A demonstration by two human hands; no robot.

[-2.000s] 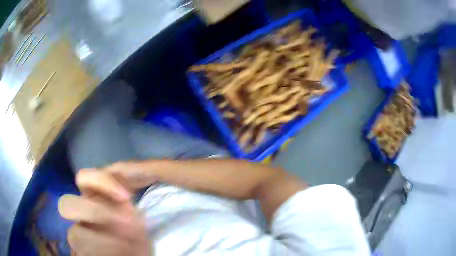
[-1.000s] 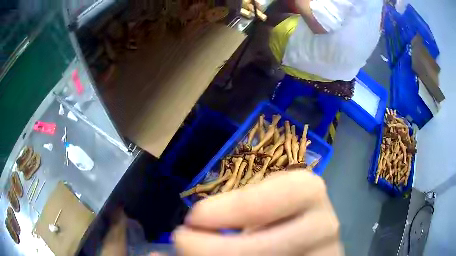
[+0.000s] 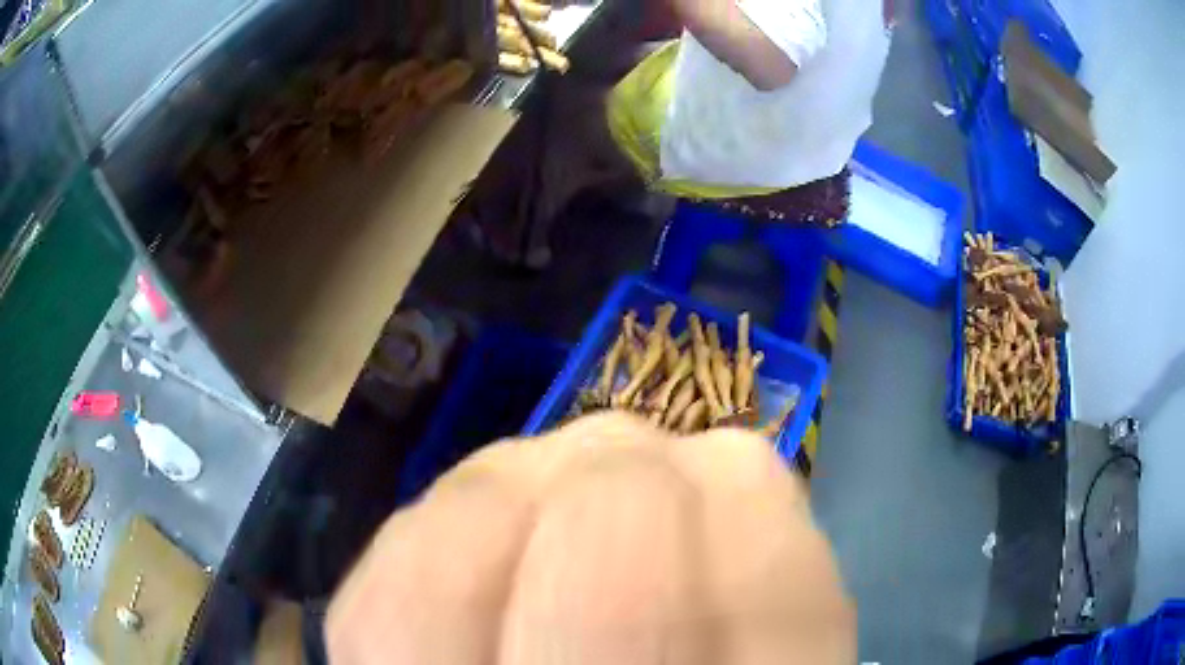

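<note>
My right hand [image 3: 598,559] is very large and blurred at the bottom centre, close to the camera. Its fingers are bent together; the inside of the hand is hidden, and no held thing shows. A blurred skin-coloured part, seemingly my left hand [image 3: 280,637], is cut off at the bottom edge. Behind my right hand, a blue crate [image 3: 808,390] holds tan leg-and-foot pieces [image 3: 708,370], partly covered by the hand.
On the metal bench [image 3: 241,461] at left are a cardboard pad [image 3: 163,585] with a dabber stick, a white glue bottle [image 3: 169,451], sole plates [image 3: 46,559] and a pink-red item [image 3: 95,404]. A large cardboard sheet [image 3: 364,273], a person [image 3: 767,111] and another piece-filled crate [image 3: 959,377] stand beyond.
The view has swung up from my lap to the bench and crates. My right hand has come in front of the camera and now looks larger and lower over the crate.
</note>
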